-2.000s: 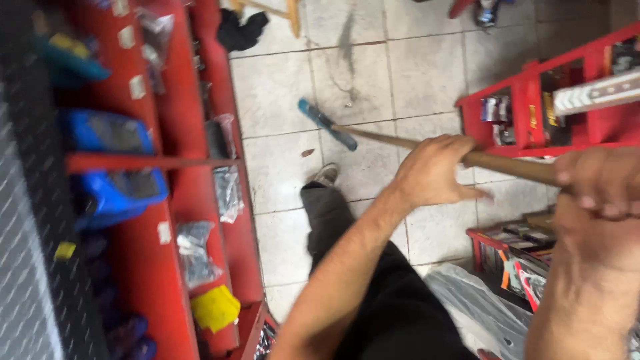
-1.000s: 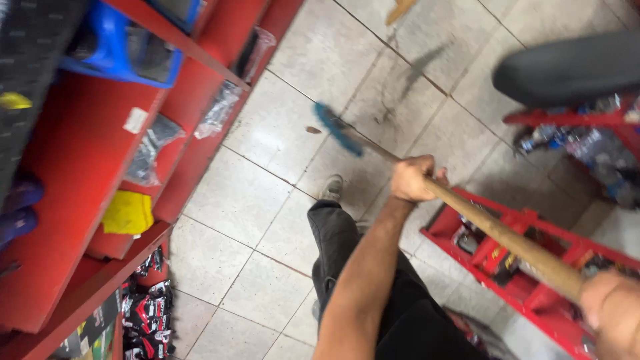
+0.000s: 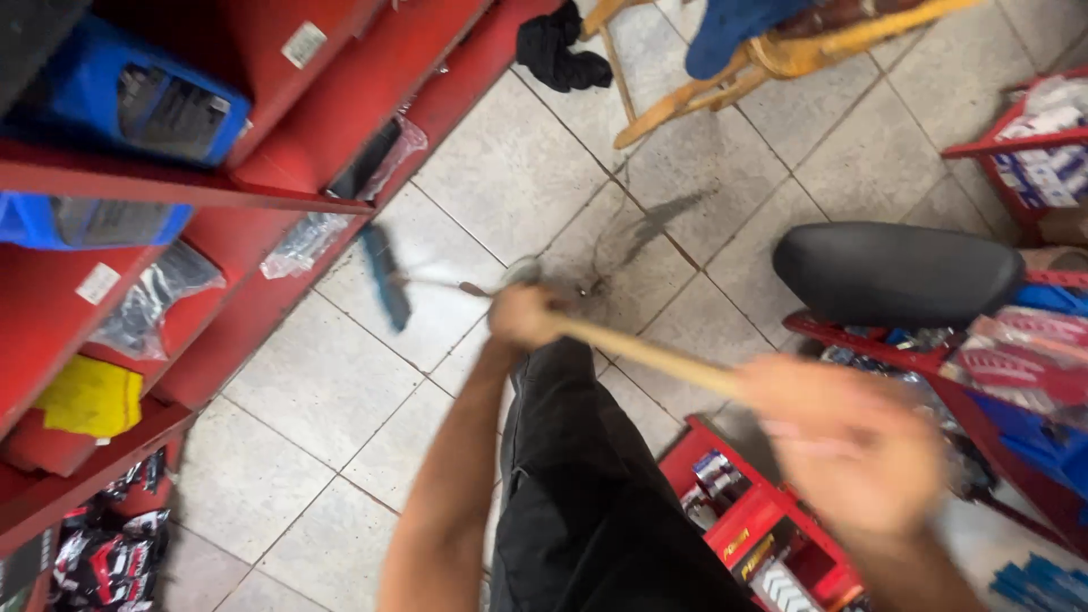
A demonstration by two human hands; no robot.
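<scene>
A long-handled broom crosses the view, its wooden handle (image 3: 646, 353) running between both hands. My left hand (image 3: 525, 316) grips the handle lower down, nearer the head. At the handle's upper part my right hand (image 3: 841, 425) is closed around it, blurred by motion. The blue broom head (image 3: 387, 276) is at the tiled floor beside the base of the red shelf unit. A small brown leaf-like scrap (image 3: 473, 290) lies between the broom head and my shoe (image 3: 522, 270).
Red shelving (image 3: 289, 161) with blue containers (image 3: 153, 93) and a yellow cloth (image 3: 92, 397) lines the left. A wooden chair (image 3: 688, 98) and black cloth (image 3: 561, 51) are at the top. Right are a black motorcycle seat (image 3: 897, 272) and red bins (image 3: 739, 518).
The broom head has moved left across the floor, past the brown scrap, toward the red shelving. Both hands still hold the handle. The view has turned and shifted.
</scene>
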